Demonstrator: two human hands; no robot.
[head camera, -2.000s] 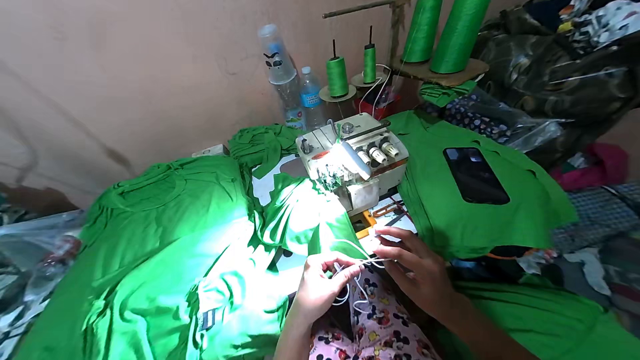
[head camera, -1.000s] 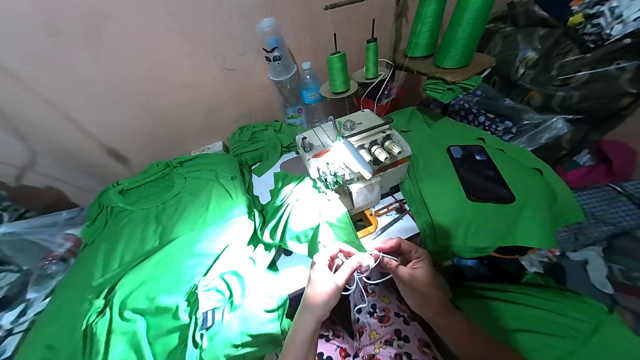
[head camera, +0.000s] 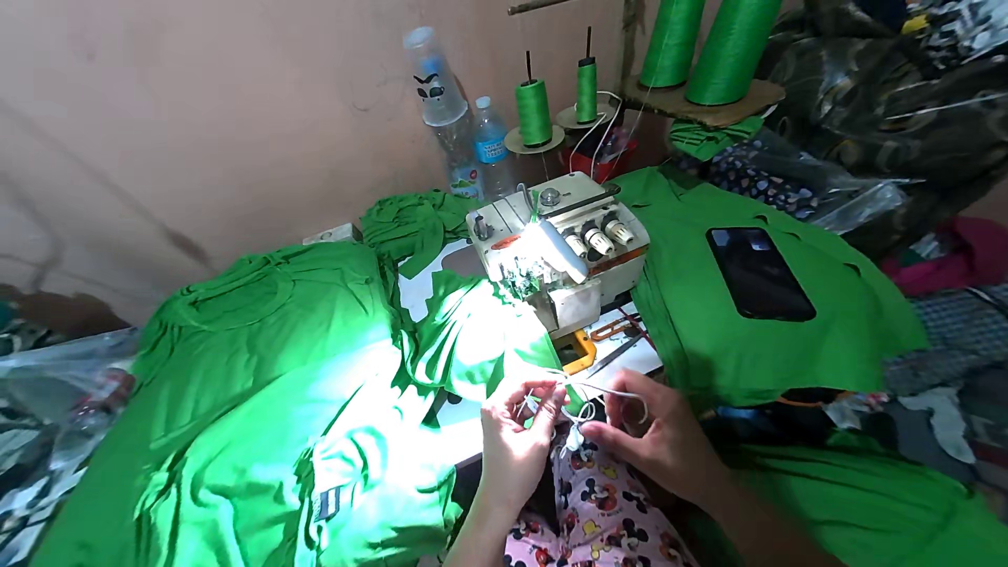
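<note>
A thin white cord (head camera: 584, 411), looped and partly tangled, hangs between my hands above my lap. My left hand (head camera: 520, 421) pinches the cord between thumb and fingertips. On the other side, my right hand (head camera: 650, 429) has its thumb and fingers around a loop of it, the thumb by a small whitish piece (head camera: 574, 438). Just beyond my hands stands a white overlock sewing machine (head camera: 559, 244) under a bright light. Gathered green fabric (head camera: 472, 335) lies at its left front, and a tool with a yellow handle (head camera: 583, 353) rests below the machine.
Green shirts (head camera: 260, 378) are piled at left. A black smartphone (head camera: 760, 273) lies on stacked green fabric (head camera: 827, 346) at right. Green thread cones (head camera: 732, 51), smaller spools (head camera: 534, 114) and a plastic bottle (head camera: 492, 150) stand behind the machine. Patterned pink cloth (head camera: 602, 504) covers my legs.
My hands were close together on the cord one second ago; now they are farther apart, the right hand shifted to the right with a loop spread between them.
</note>
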